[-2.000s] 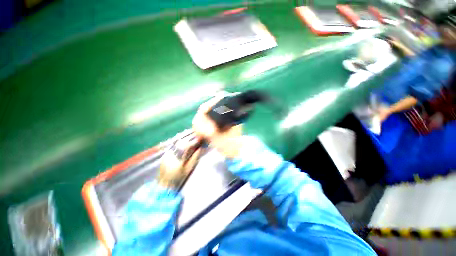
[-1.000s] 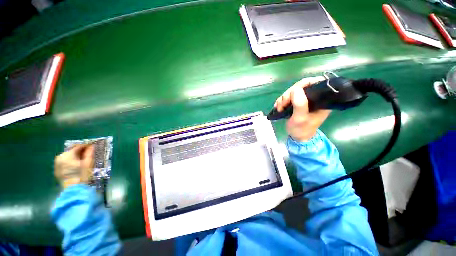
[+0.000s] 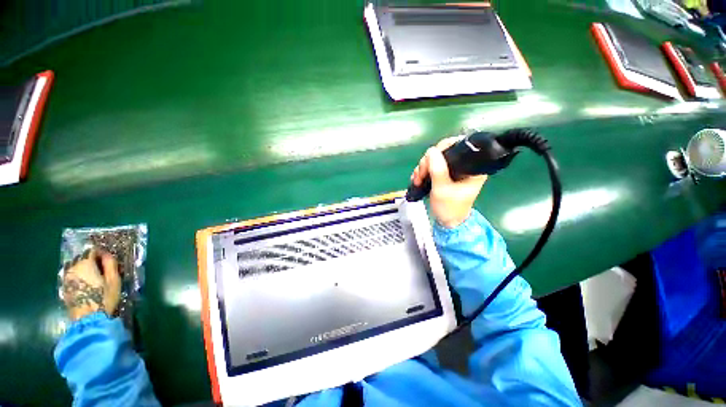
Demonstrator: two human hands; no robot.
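Note:
A grey laptop [image 3: 334, 294], bottom side up with a band of vent slots along its far edge, lies on a white foam sheet [image 3: 318, 380] over an orange-red backing board [image 3: 208, 318]. My right hand [image 3: 452, 187] grips the black electric screwdriver [image 3: 476, 156] at the laptop's far right corner, its tip low near the white sheet. My left hand [image 3: 91, 282] is tattooed and rests on a clear bag of brownish screws [image 3: 126, 246] left of the laptop, fingertips bent down into it. Whether it holds a screw cannot be told.
The black screwdriver cord [image 3: 555, 199] loops right and passes my right sleeve. Another laptop [image 3: 446, 38] lies across the green bench [image 3: 239, 135], with more at far left [image 3: 9, 119] and far right [image 3: 643, 57]. A small white fan [image 3: 706, 153] stands at the right.
The blurred earlier view shows my hands together over the laptop. They have since parted, my left to the screw bag and my right to the far right corner. My view has shifted slightly since.

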